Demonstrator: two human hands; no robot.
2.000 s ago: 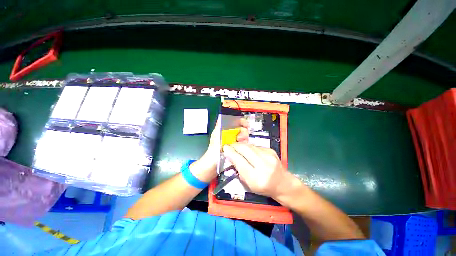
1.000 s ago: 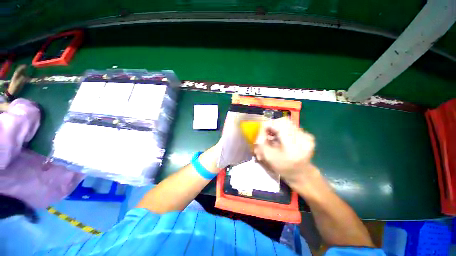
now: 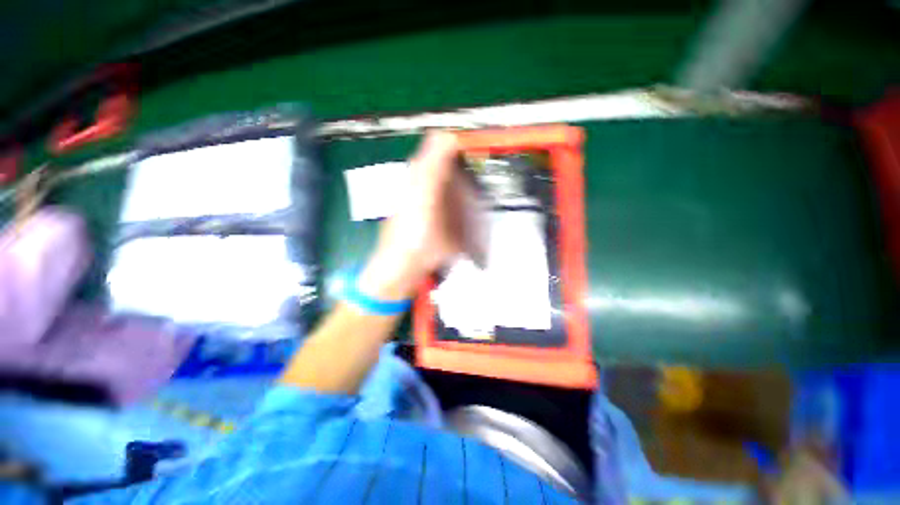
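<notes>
The image is blurred. My left hand (image 3: 419, 222), with a blue wrist band, is over the left side of the red-orange foam frame (image 3: 508, 367). It holds a flat greyish battery (image 3: 474, 222) tilted up on edge; my fingers partly hide it. Inside the frame lies the open tablet (image 3: 557, 247), black with a silvery board area at the top and a white area (image 3: 513, 281) below. A blurred skin-toned shape at the bottom right edge may be my right hand (image 3: 811, 478); its fingers and anything in it cannot be made out.
A clear tray (image 3: 308, 212) with two rows of white batteries lies left. A white square (image 3: 373, 190) lies between tray and frame. Red-orange frames are at far left (image 3: 94, 128) and right edge (image 3: 883, 148). A person's pink sleeve (image 3: 49, 266) is at left. A yellow patch (image 3: 681, 390) shows below the bench.
My right hand has left the tablet, apparently down to the lower right. The yellow patch is gone from the held battery, which is now steeper in my left hand. The view has shifted.
</notes>
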